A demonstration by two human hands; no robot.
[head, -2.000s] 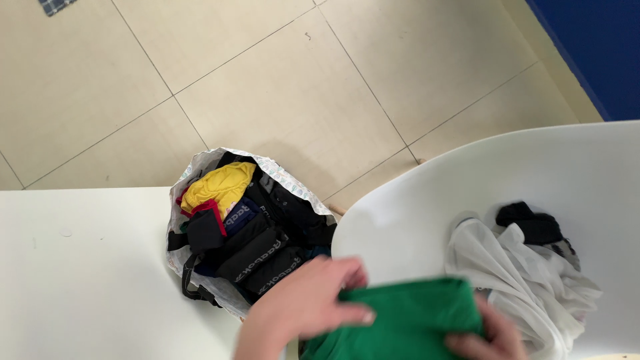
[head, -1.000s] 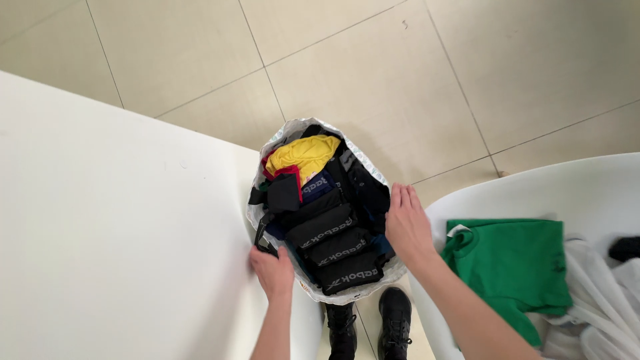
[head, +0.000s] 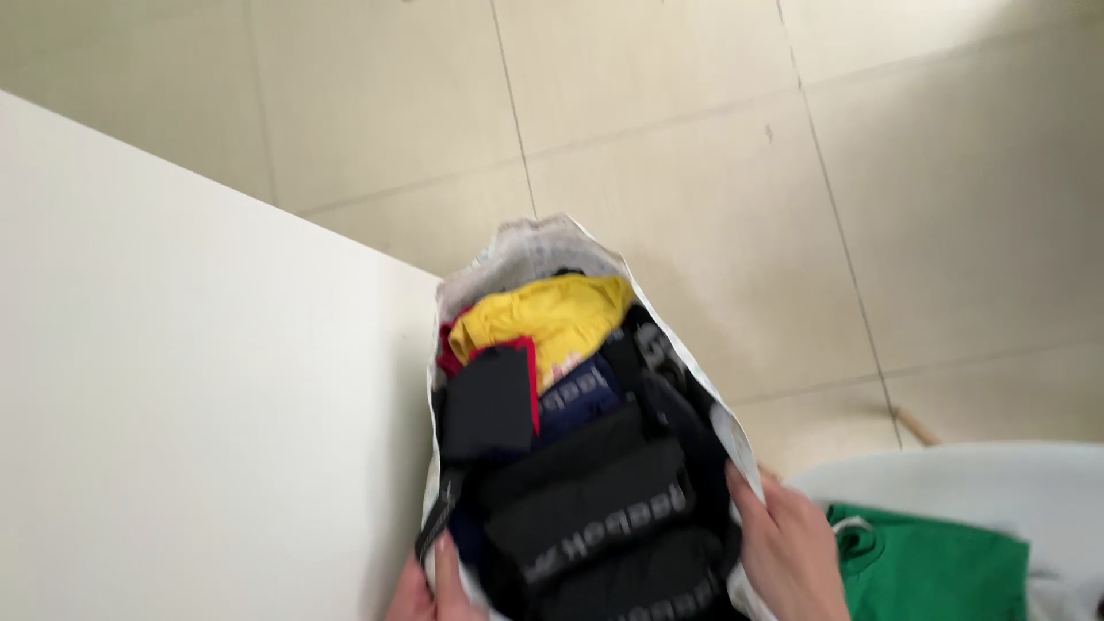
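A white bag stands open below me, packed with folded clothes. My left hand grips its left rim near a black strap, and my right hand pinches the right rim. Inside, a yellow garment lies at the far end, with a dark folded garment with red edging in front of it. A navy piece sits beside that. Rolled black Reebok garments fill the near part. To the right of my right hand, a folded green garment rests on a white chair seat.
A white tabletop extends along the left, its edge beside the bag. The white chair's curved rim is at the lower right, with a wooden leg showing. White fabric lies by the green garment. Beige floor tiles lie beyond.
Two seconds ago my hands held the green garment; one second ago it lay on the chair and my hands were at the bag. The bag's opening now looks longer and narrower. The view has shifted.
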